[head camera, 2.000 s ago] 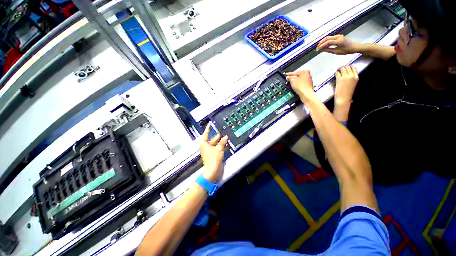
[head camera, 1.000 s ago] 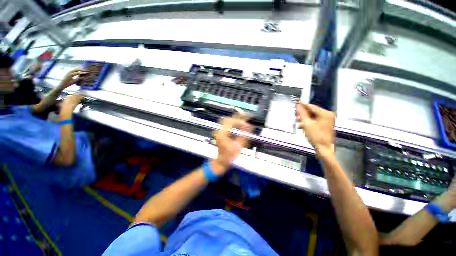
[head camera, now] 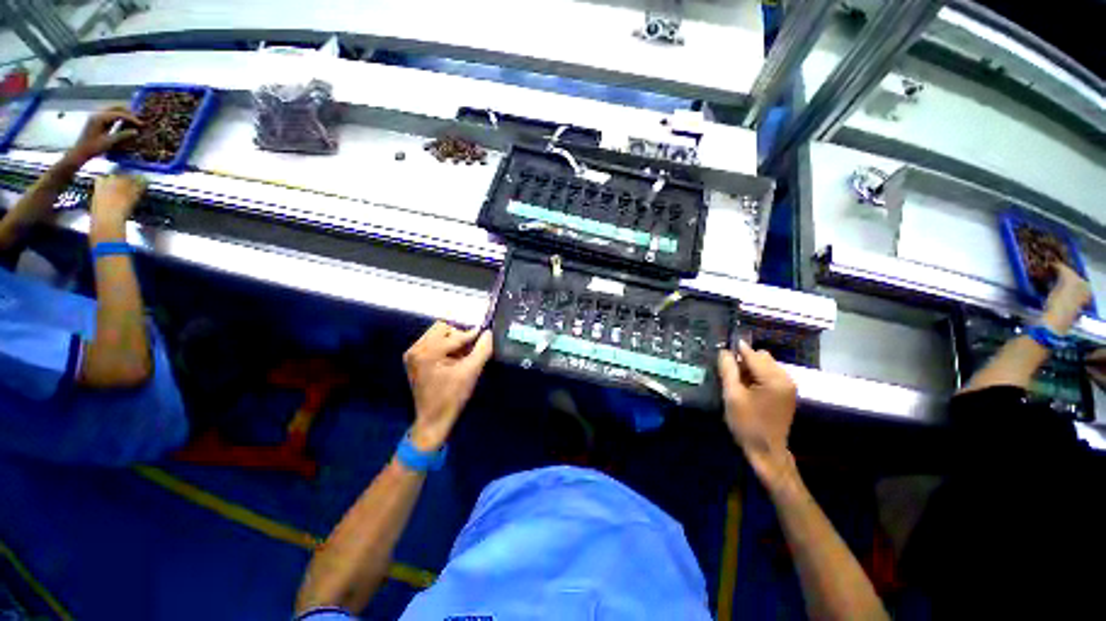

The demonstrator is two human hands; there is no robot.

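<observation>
A black solder pallet (head camera: 606,318) with a green circuit board panel (head camera: 606,353) lies across the rails at the bench's near edge. My left hand (head camera: 446,370) grips its left end and my right hand (head camera: 754,394) grips its right end. A blue band is on my left wrist. A second black pallet (head camera: 594,209), also with a green panel, lies just behind it on the bench. A small pile of brown components (head camera: 456,149) lies behind and left of the pallets.
A bag of dark components (head camera: 296,118) and a blue parts bin (head camera: 164,126) are on the left, with a person's hands there. On the right, another person's hand reaches into a second blue bin (head camera: 1041,257). A metal post (head camera: 837,91) stands behind right.
The view has swung left from the earlier pallet. My hands, apart and raised a second ago, now hold the ends of a pallet in front of the rear one.
</observation>
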